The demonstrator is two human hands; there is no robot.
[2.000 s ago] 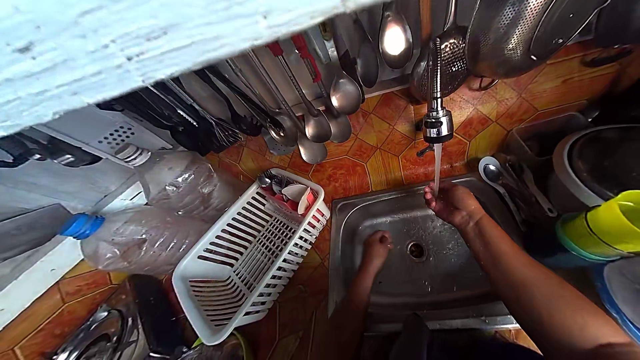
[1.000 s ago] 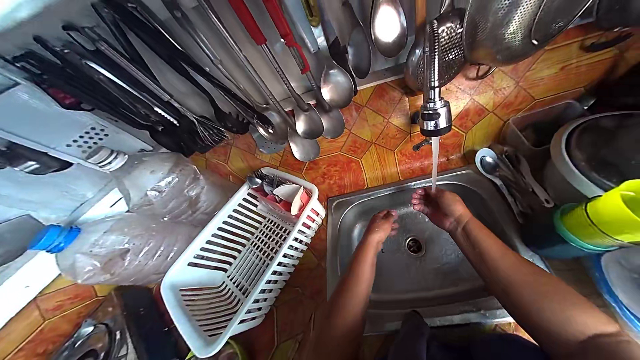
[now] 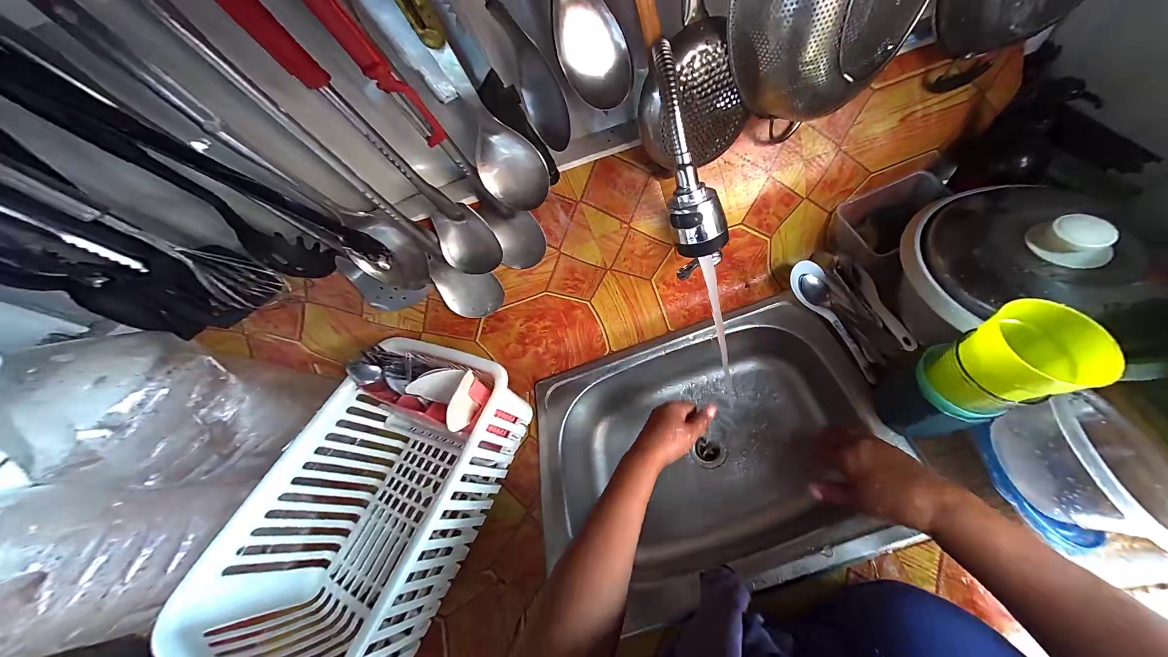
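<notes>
Water runs from a chrome faucet (image 3: 699,219) into a stainless steel sink (image 3: 630,538). My left hand (image 3: 673,431) is over the basin, just left of the water stream and above the drain (image 3: 708,452); it holds nothing, and its fingers are partly curled, so their exact pose is hard to read. My right hand (image 3: 862,479), blurred, hovers over the right side of the basin with nothing visible in it. The two hands are apart.
Left of the sink stands a white plastic dish rack (image 3: 265,598) with cutlery at its far end. Ladles (image 3: 470,239) and strainers (image 3: 803,55) hang behind. At right are spoons (image 3: 826,310), yellow-green cups (image 3: 1031,360) and a large lidded pot (image 3: 995,246). Plastic bottles (image 3: 119,474) lie at left.
My right hand has left the water stream and moved right, over the basin's right side. My left hand has come nearer the stream. The view has shifted closer.
</notes>
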